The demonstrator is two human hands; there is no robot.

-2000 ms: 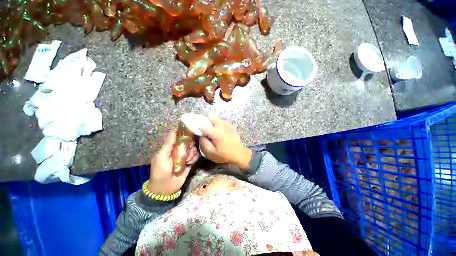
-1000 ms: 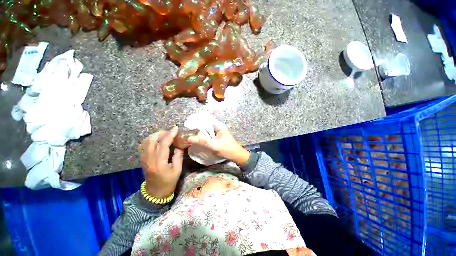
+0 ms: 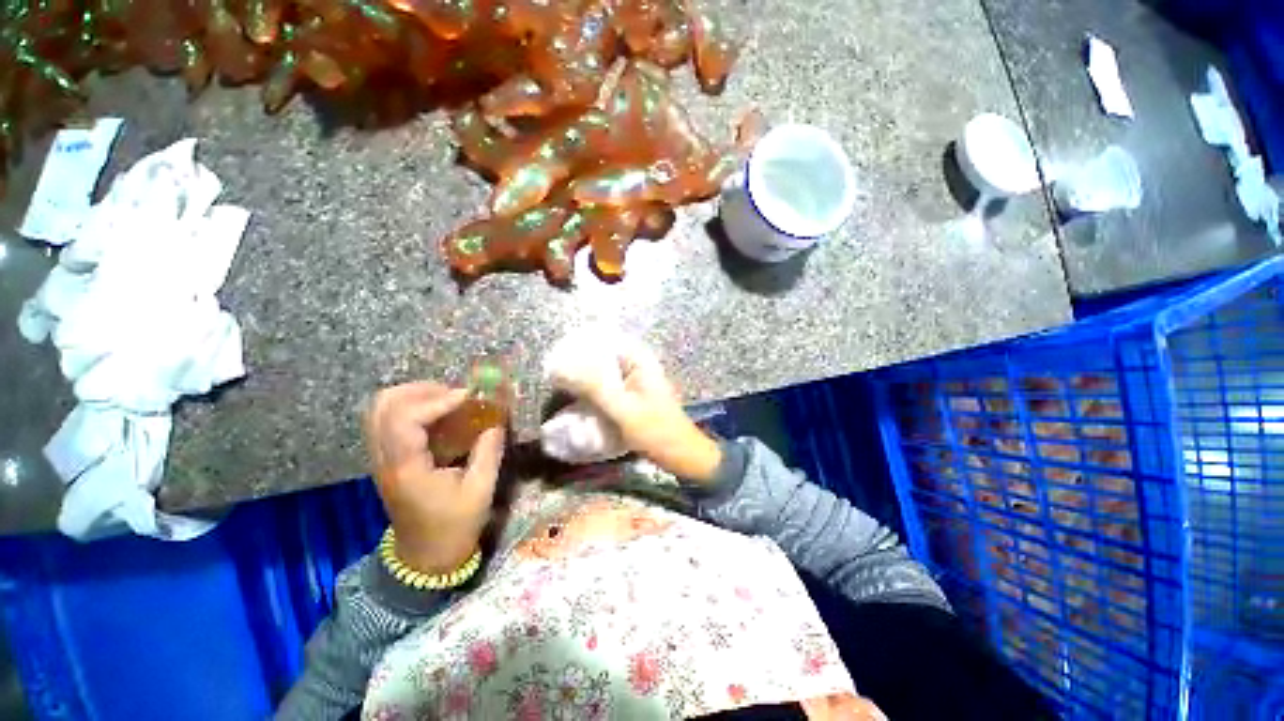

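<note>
My left hand [image 3: 434, 472] is at the table's front edge and holds one amber moulded toy [image 3: 472, 423] between thumb and fingers. My right hand [image 3: 648, 418] is just to its right, a small gap away, and holds a crumpled white wiping cloth [image 3: 575, 433]. Part of the cloth is hidden by the fingers. A large heap of glossy amber toys [image 3: 563, 176] with green glints lies across the back of the table, reaching forward to the middle. A pile of white cloths [image 3: 138, 317] lies at the left.
A white enamel mug [image 3: 789, 193] stands right of the heap, touching or nearly touching it. Small white cups [image 3: 997, 157] stand further right. A blue mesh crate [image 3: 1042, 507] with pinkish contents is below the right edge. Blue totes [image 3: 162, 620] are below the left. The speckled table edge [image 3: 845, 359] runs before me.
My hands have moved apart; the cloth was against the toy and is now off it. The toy stands more upright in my left hand. The view has shifted slightly.
</note>
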